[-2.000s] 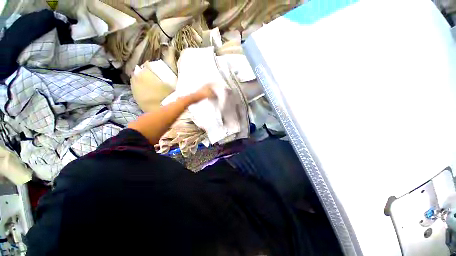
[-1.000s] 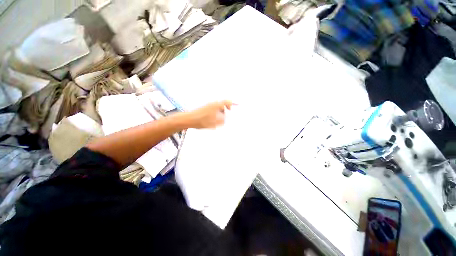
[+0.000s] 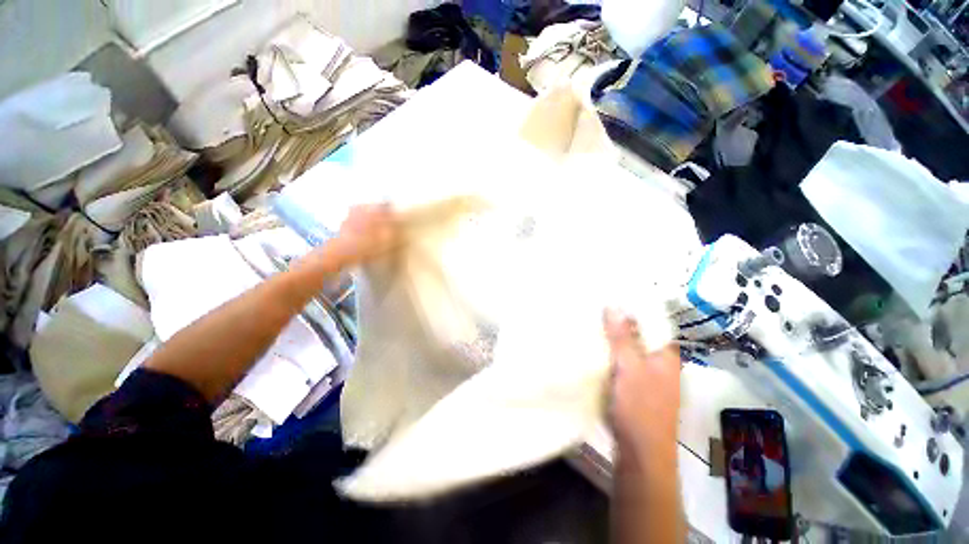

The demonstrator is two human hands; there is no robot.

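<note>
A pale cream fabric panel [image 3: 457, 425] is spread in front of me over the white machine table, its near part hanging past the front edge. It is overexposed, so its far outline is hard to tell. My left hand [image 3: 369, 236] grips a bunched fold of it at the left. My right hand [image 3: 641, 372] holds it at the right, close to the machine head; the fingertips are blurred. The white machine head with a blue stripe [image 3: 818, 398] stands to the right. The needle area is mostly hidden behind fabric and hand.
A smartphone [image 3: 757, 473] lies on the table at the lower right. Tied bundles of cream cut pieces [image 3: 308, 101] are piled at the left and back left. Blue plaid cloth [image 3: 680, 85] and dark cloth lie behind the table. A pale panel [image 3: 890, 218] lies at the right.
The view has shifted to the right. My right hand has come into view on the fabric. My left hand has raised and bunched the panel, which showed flat a second ago.
</note>
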